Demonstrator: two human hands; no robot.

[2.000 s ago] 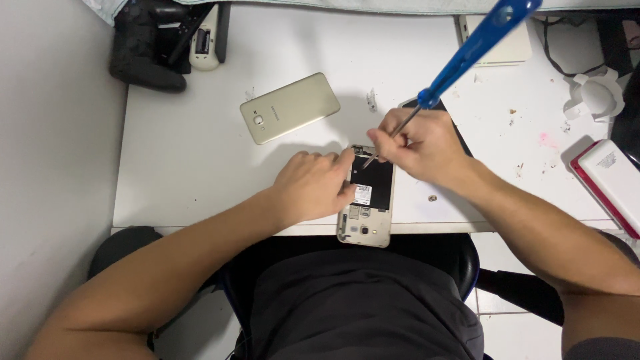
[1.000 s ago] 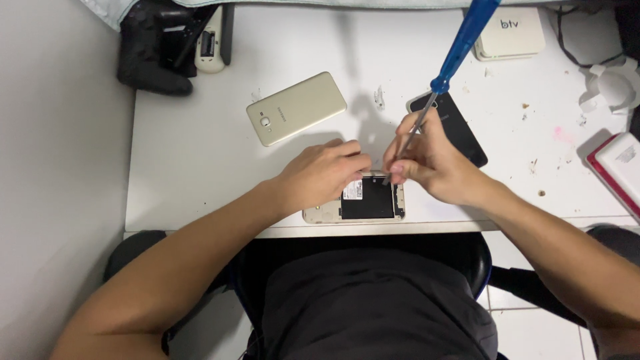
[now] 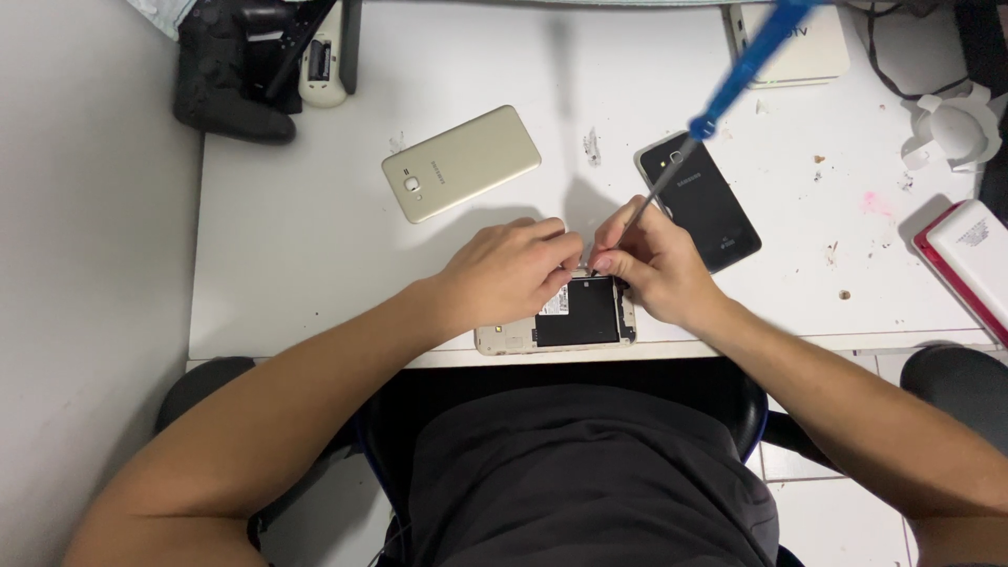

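A Samsung smartphone with its back cover off (image 3: pixel 579 315) lies sideways at the table's front edge, its dark battery bay and a white label showing. My left hand (image 3: pixel 512 268) rests over its upper left part, fingers curled at its far edge; whether they grip it is hard to see. My right hand (image 3: pixel 657 264) holds the shaft of a screwdriver with a blue handle (image 3: pixel 744 75), which slants up to the right. The tip is at the phone's far edge, partly hidden by my fingers. Beyond my left hand lies a gold Samsung back cover (image 3: pixel 462 164).
A black Samsung phone (image 3: pixel 701 201) lies just beyond my right hand. At the back left are a black game controller (image 3: pixel 224 75) and a white remote with its battery bay exposed (image 3: pixel 323 67). A white box (image 3: pixel 815 51) stands back right; a white and red device (image 3: pixel 969 252) lies far right.
The opened phone has been turned from upright to sideways since the first frame. Both hands have moved with it, and the screwdriver now points at its far edge.
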